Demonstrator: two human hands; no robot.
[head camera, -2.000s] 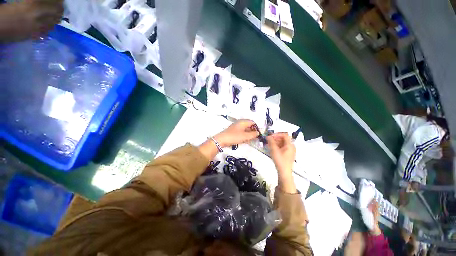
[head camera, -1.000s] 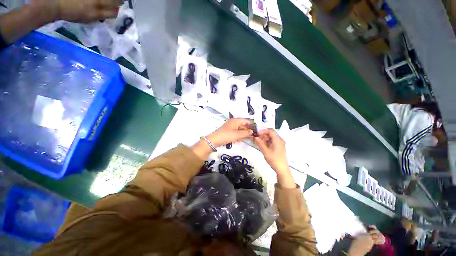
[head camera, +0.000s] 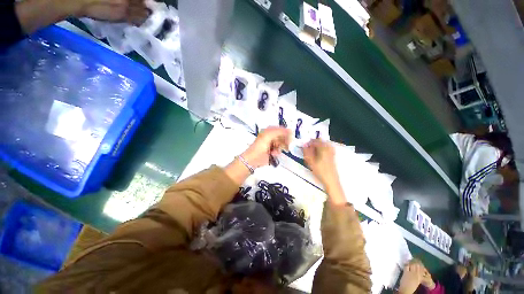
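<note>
My left hand (head camera: 270, 144), with a bracelet at the wrist, is closed on a small black cable (head camera: 274, 159) over the edge of the white work sheet (head camera: 221, 152). My right hand (head camera: 317, 154) is at the lower edge of the white pouches, beside a pouch with a dark cable on it; it is blurred, and whether it holds anything is unclear. A row of white pouches (head camera: 261, 103) with coiled black cables lies on the belt. A loose pile of black cables (head camera: 274, 198) and a clear bag of cables (head camera: 244, 235) are at my chest.
A blue tote (head camera: 129, 129) is at left, with another person's hand (head camera: 118, 10) above it. A thick pale post (head camera: 201, 57) stands beside the belt (head camera: 356, 109). A smaller blue tray (head camera: 40, 234) is lower left. Small retail boxes (head camera: 428, 225) and people are at right.
My hands have moved apart; the right reached towards the pouches, the left kept a cable. The neighbour's hand moved onto the pouches at upper left. The camera view shifted slightly.
</note>
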